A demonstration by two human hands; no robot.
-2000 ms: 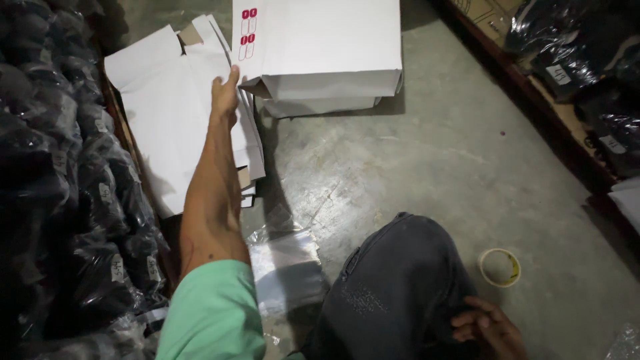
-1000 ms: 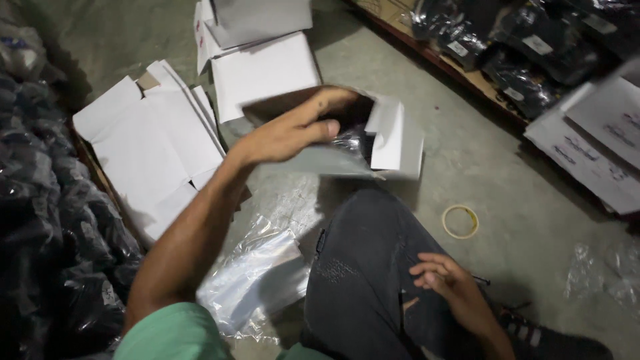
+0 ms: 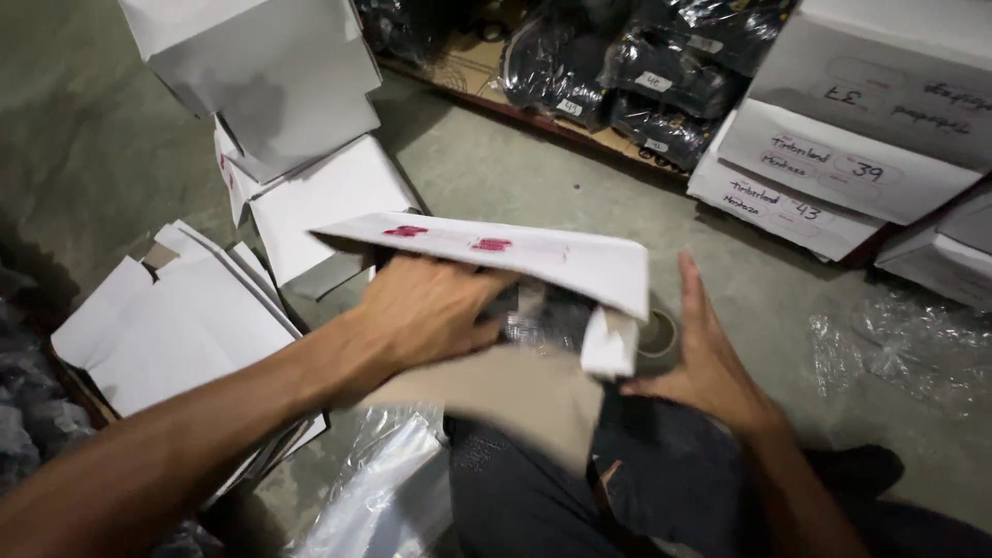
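A white cardboard box [image 3: 535, 252] with a brown inside flap [image 3: 496, 391] and red marks is tilted above my knee. Inside it lies a dark item in clear plastic [image 3: 546, 318], blurred. My left hand [image 3: 430, 310] reaches into the box opening, its fingers partly hidden under the white panel; whether they grip the box or the item cannot be told. At the box's right end my right hand [image 3: 709, 364] is raised with thumb and fingers apart, holding nothing. A roll of tape [image 3: 659, 333] lies on the floor between the box and that hand.
Flattened white cartons [image 3: 178, 325] lie at left, with white boxes [image 3: 325, 209] behind them. Plastic-wrapped dark shoes [image 3: 558, 66] sit on cardboard at the top. Labelled boxes [image 3: 845, 167] are stacked at right. Clear plastic bags [image 3: 387, 488] and crumpled plastic film [image 3: 899, 341] are on the floor.
Two seconds ago my left hand was at a white box beyond the cartons; now it is at a box above my knee. My right hand has risen from my leg to the box's right end.
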